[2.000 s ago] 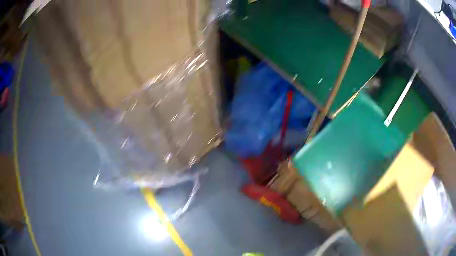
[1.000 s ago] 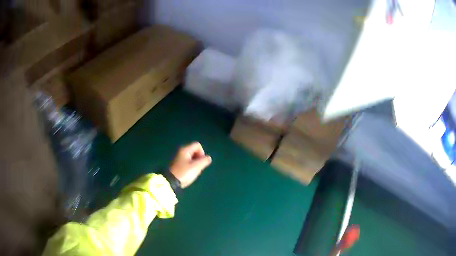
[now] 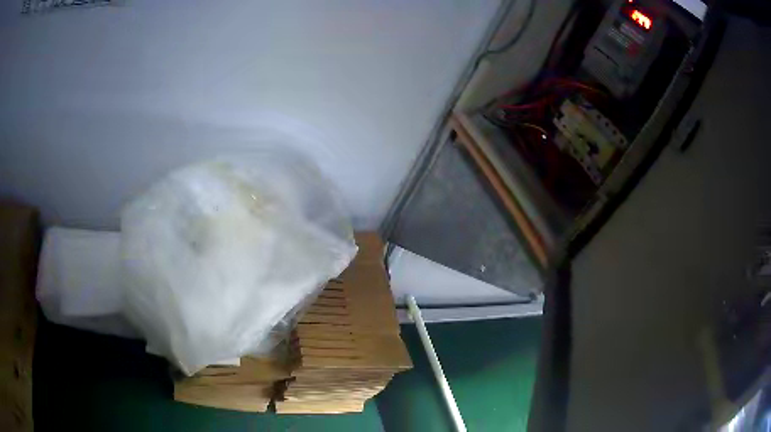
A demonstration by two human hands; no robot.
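Observation:
An open grey control cabinet (image 3: 473, 219) stands at the upper right. Inside it, a small grey speed controller (image 3: 621, 51) shows red lit digits at the top. Red wires (image 3: 541, 93) and a terminal block (image 3: 589, 139) lie below the controller. The dark cabinet door (image 3: 659, 278) fills the right side. Neither my left hand nor my right hand is in the picture.
A crumpled translucent plastic bag (image 3: 228, 261) lies on stacked brown cardboard dividers (image 3: 347, 337). A white block (image 3: 80, 270) is left of it, with a brown carton (image 3: 17, 312) at the left edge. A pale rod (image 3: 435, 363) crosses the green surface (image 3: 486, 363). A white wall is behind.
The view has moved from the floor and green bench to the wall and open cabinet. The hand in a yellow sleeve seen one second ago has left the picture.

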